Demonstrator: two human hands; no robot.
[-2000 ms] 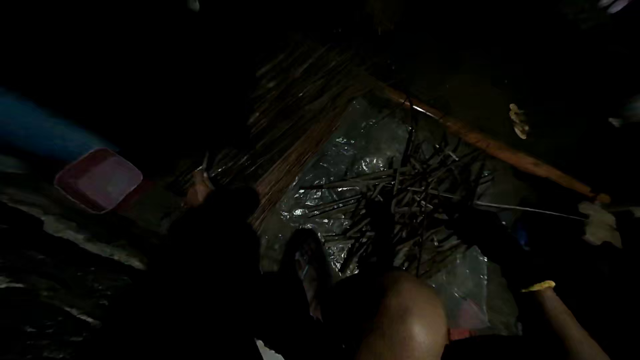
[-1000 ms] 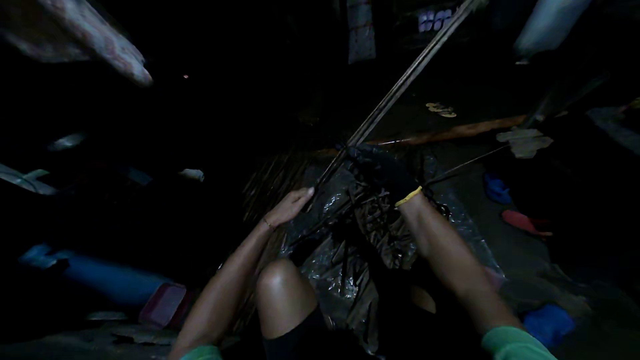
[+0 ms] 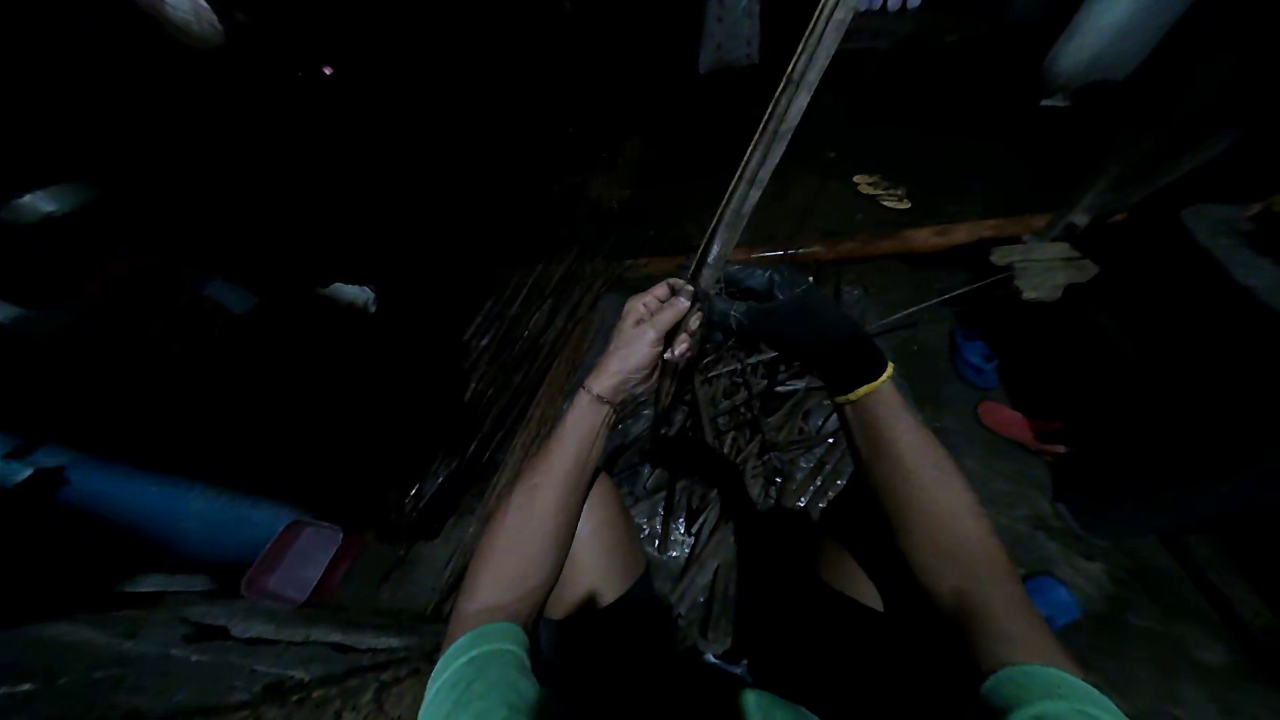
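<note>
A long dry leaf strip (image 3: 770, 150), perhaps a palm frond, slants up and away from my hands. My bare left hand (image 3: 650, 335) is closed around its lower end, thumb on top. My right hand (image 3: 800, 315), in a dark glove with a yellow cuff, is right beside it at the strip; its fingers are too dark to make out, so its grip cannot be told. Below both hands, many short dark strips (image 3: 740, 430) lie heaped on a plastic sheet (image 3: 665, 530) between my knees.
Long thin sticks (image 3: 530, 350) lie left of the heap. A wooden beam (image 3: 900, 240) crosses behind it. At right are a red slipper (image 3: 1020, 425), a blue slipper (image 3: 975, 358) and a flat pale piece (image 3: 1043, 268). A pink plastic container (image 3: 292, 562) stands lower left.
Two seconds ago no long strip stood up before me; one second ago both hands were at its lower part. Since then my left hand has come closer to the gloved right one. The view has shifted.
</note>
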